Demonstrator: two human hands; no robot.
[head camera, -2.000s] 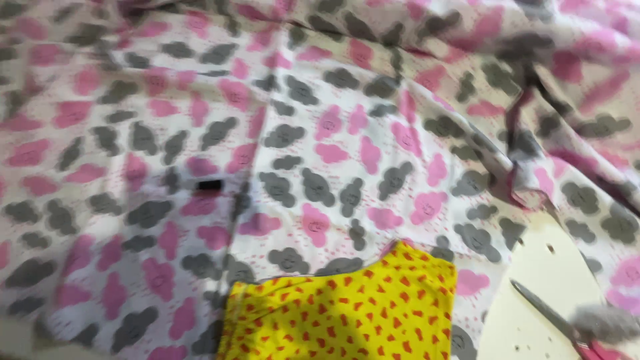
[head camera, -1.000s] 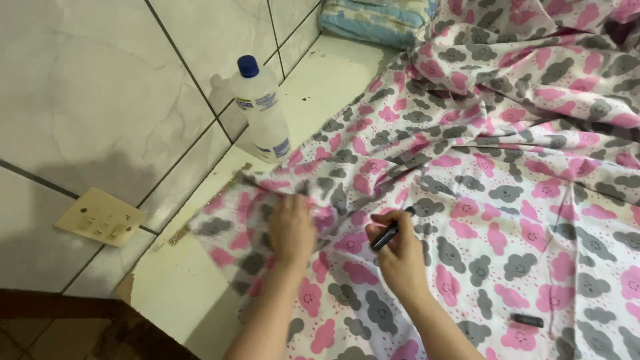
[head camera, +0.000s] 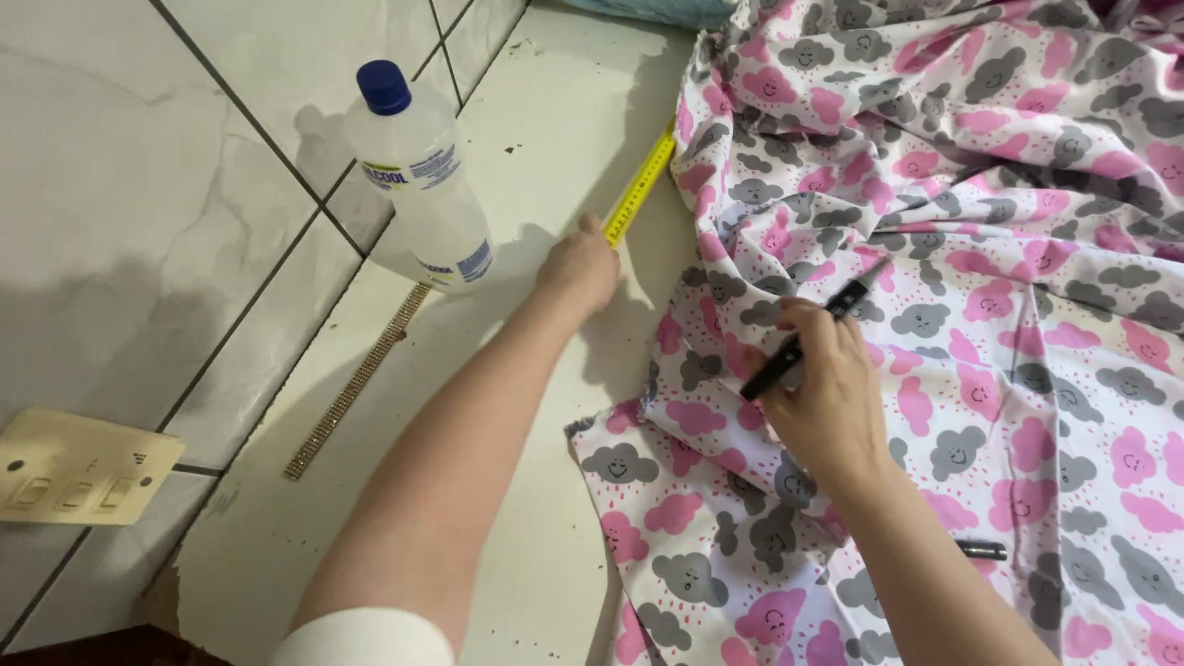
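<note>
My left hand (head camera: 581, 264) grips the near end of a yellow tape measure (head camera: 640, 185), whose far end runs under the bunched edge of the cloud-print fabric (head camera: 957, 453). Between the fingers of my right hand (head camera: 823, 388) is a black marker pen (head camera: 846, 298), uncapped, its tip pointing up and away over the fabric. The fabric is white with pink and grey clouds, wrinkled at the back and flatter at the right. A black pen cap (head camera: 982, 550) lies on it, partly behind my right forearm.
A clear plastic bottle with a blue cap (head camera: 384, 88) stands on the white tabletop (head camera: 518, 555) beside the tiled wall. Near its base lies a strip of rhinestone trim (head camera: 356, 384). A switch plate (head camera: 88, 467) is on the wall. Something light blue (head camera: 657, 9) sits at the back.
The fabric's left part has been drawn back to the right, uncovering tabletop and the rhinestone strip. My left hand, on the fabric a second ago, now holds the tape measure. The marker stays in my right hand.
</note>
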